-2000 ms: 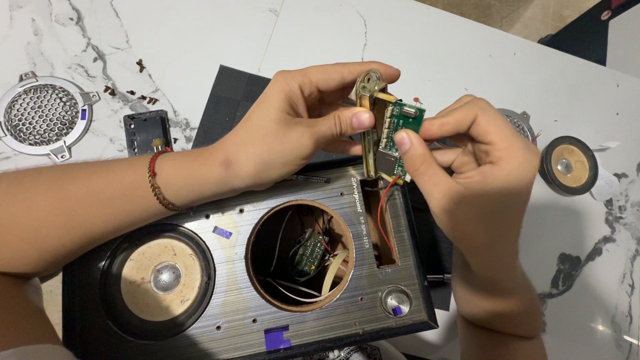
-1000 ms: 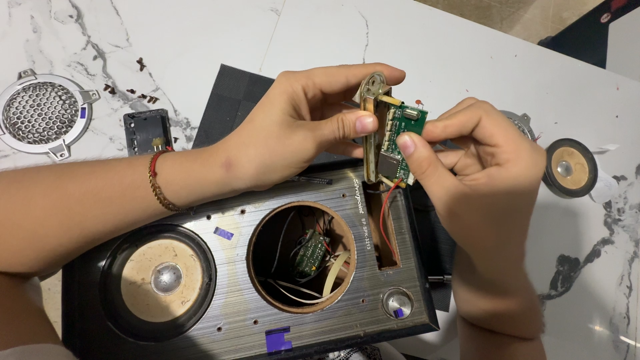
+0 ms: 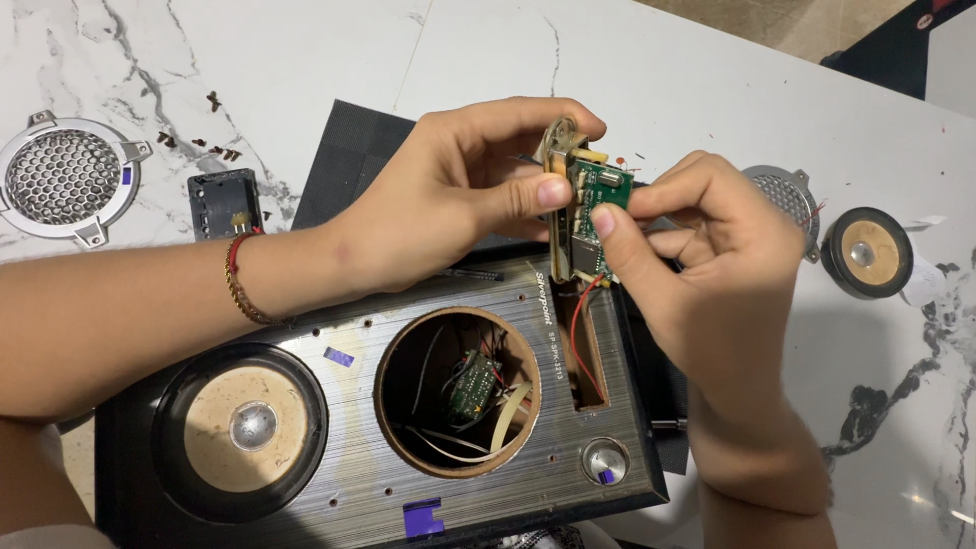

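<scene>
My left hand [image 3: 496,179] grips a narrow, worn control panel [image 3: 561,221] by its edge, fingers behind and thumb in front. Between the thumb and fingers of my right hand [image 3: 663,221] is the green circuit board [image 3: 610,179], which lies against that panel. A red wire [image 3: 577,335] runs from the board's lower end down into the rectangular slot of a Silverpoint speaker box [image 3: 351,427]. Inside the box's round opening sits another green circuit board [image 3: 474,385] among wires. A speaker cone [image 3: 248,427] is mounted at the box's left.
On the marble-patterned table lie a round metal grille [image 3: 62,177], several small screws [image 3: 221,152] and a black plastic part [image 3: 223,202] to the left. A second grille [image 3: 785,198] and a small loose speaker [image 3: 868,253] are at the right. A dark mat [image 3: 351,152] lies behind the box.
</scene>
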